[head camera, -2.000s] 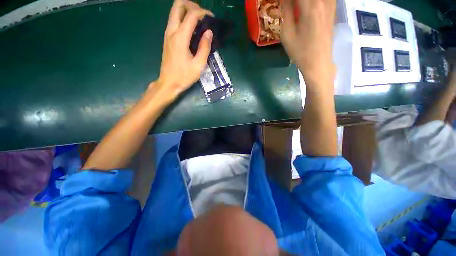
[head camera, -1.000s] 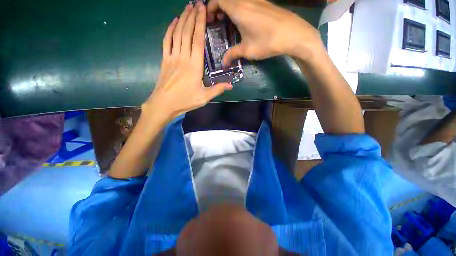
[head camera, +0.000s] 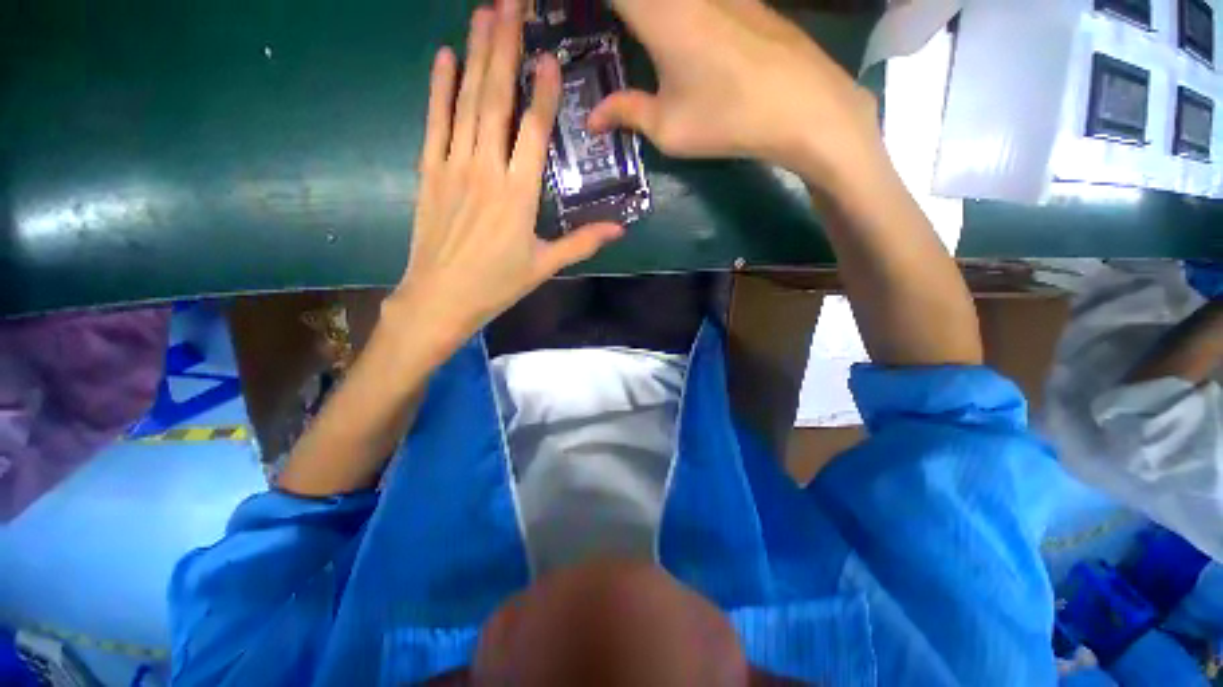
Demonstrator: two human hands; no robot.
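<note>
An opened phone body [head camera: 630,207] lies on the dark green bench with its inner side up, its near end towards me. A dark battery [head camera: 585,134] with pale print sits in it. My left hand [head camera: 476,201] lies flat along the phone's left side, fingers spread, thumb at its near end. My right hand [head camera: 724,87] is over the phone's right side, its thumb on the battery. Its fingertips are cut off by the top edge, so what they touch is hidden.
A white foam tray [head camera: 1066,148] with several dark batteries is at the right. A white curling sheet [head camera: 923,121] hangs over the bench edge beside it. Cardboard cartons [head camera: 771,362] stand below the bench. A person's white sleeve [head camera: 1140,403] shows at the right.
Since the first frame, my right hand has come from the red bin to the phone, and my left hand has flattened beside it. Lately my left fingers have spread, showing more of the battery.
</note>
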